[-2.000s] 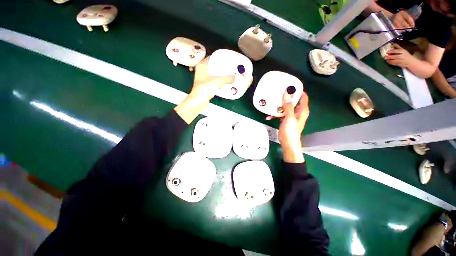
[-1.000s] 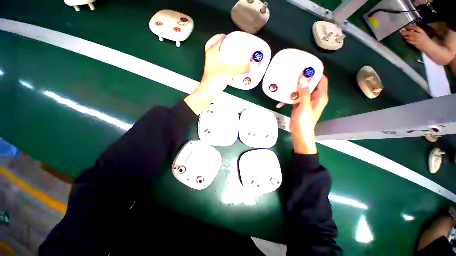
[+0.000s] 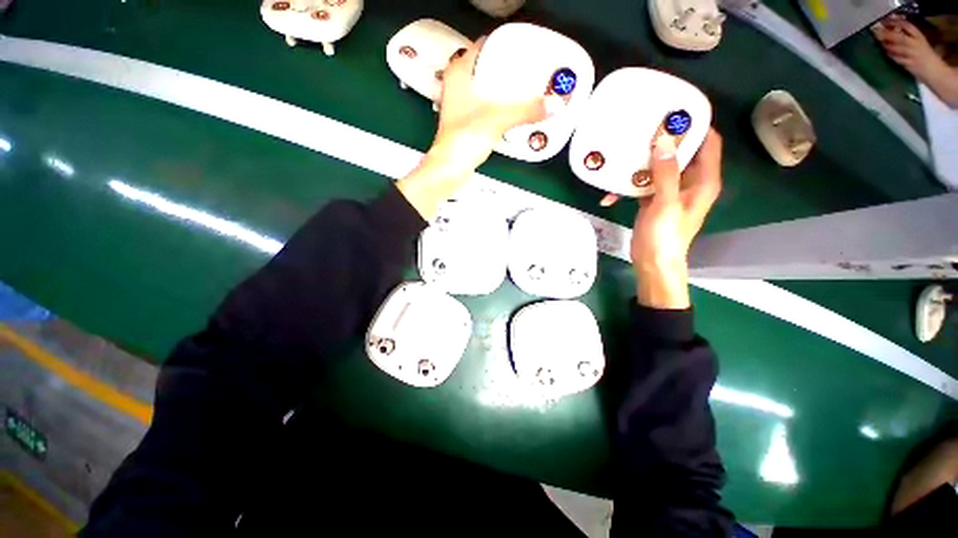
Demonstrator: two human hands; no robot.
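My left hand [image 3: 469, 128] holds a white rounded-square plug-in unit [image 3: 525, 65] by its lower left side. Its small round display glows blue, and a reddish-brown circle shows on its face. My right hand [image 3: 679, 200] holds a second, similar unit [image 3: 626, 116] by its lower right side, thumb near its lit blue display. The two units are side by side above the belt and rail, faces towards me. Below my hands, a set of white pieces [image 3: 420, 334] with metallic round spots stands on the glossy green worktop [image 3: 315, 368]. The far fingers of both hands are hidden behind the units.
Other white units lie on the dark green belt, one [image 3: 420, 55] just left of my left hand and one [image 3: 784, 128] at the right. A pale rail [image 3: 263, 131] borders the belt. A grey post [image 3: 830, 244] juts in from the right. Another person's hand [image 3: 916, 50] shows top right.
Both held units have moved up and right in the picture. Their displays, dark two seconds ago, are lit blue. Belt units have shifted, and the silver box is mostly out of the picture.
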